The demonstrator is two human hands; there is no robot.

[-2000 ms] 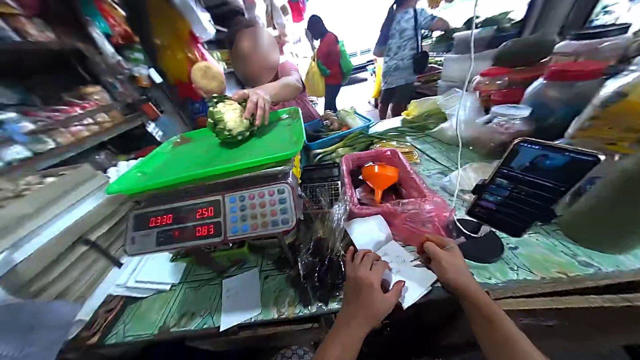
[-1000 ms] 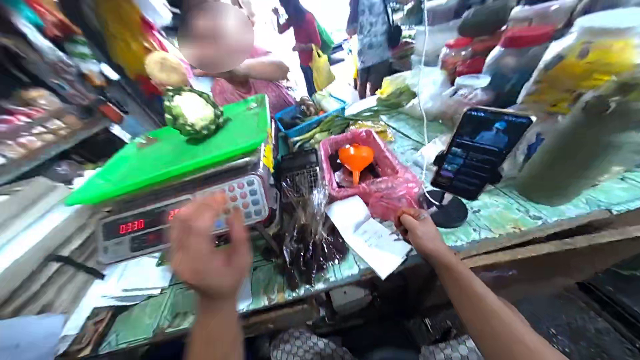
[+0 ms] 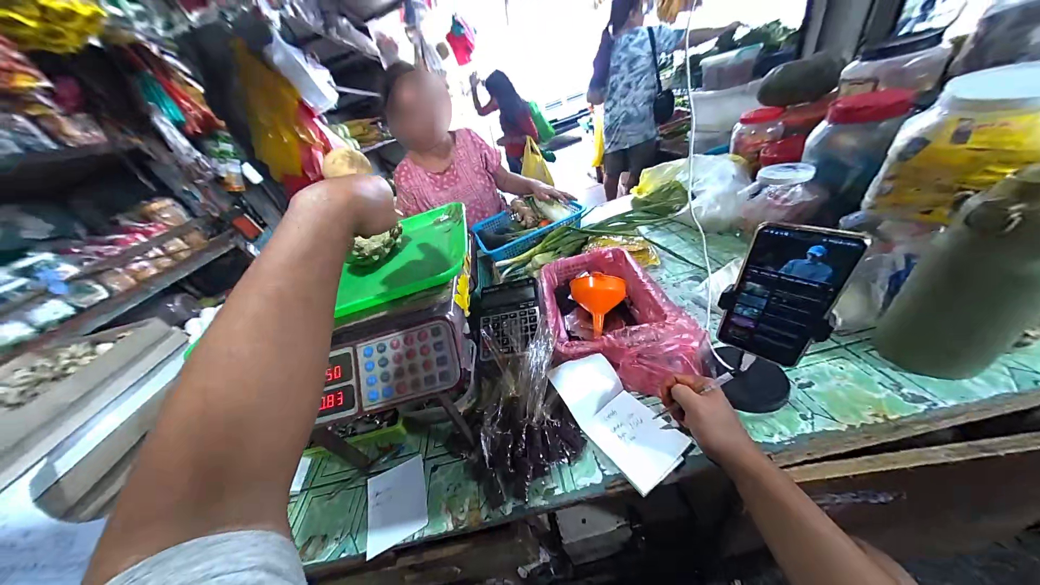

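Note:
My left hand point(image 3: 357, 203) reaches over the green tray point(image 3: 406, 264) of a digital scale point(image 3: 410, 366), at a cauliflower point(image 3: 375, 246); its fingers are mostly hidden, so whether it grips the cauliflower cannot be told. Another round pale item point(image 3: 346, 162) shows just behind the hand. My right hand point(image 3: 691, 404) is closed on a pen point(image 3: 719, 383) beside an open notebook point(image 3: 630, 426) with handwriting. Left of the notebook lie clear plastic packets of dark contents point(image 3: 532, 443). An orange funnel point(image 3: 598, 296) stands in a basket lined with pink plastic point(image 3: 650, 341).
A phone point(image 3: 792, 292) stands on a holder at the right, near a green bottle-like container point(image 3: 959, 284) and lidded jars point(image 3: 861, 138). A calculator point(image 3: 509, 317) is beside the scale. Across the counter, a person's hand point(image 3: 551, 193) rests at a blue basket point(image 3: 528, 231) of vegetables.
My left hand has moved from the notebook, past the scale's keypad, up to the cauliflower on the tray. The person opposite has let go of the cauliflower, and their hand is now at the blue basket.

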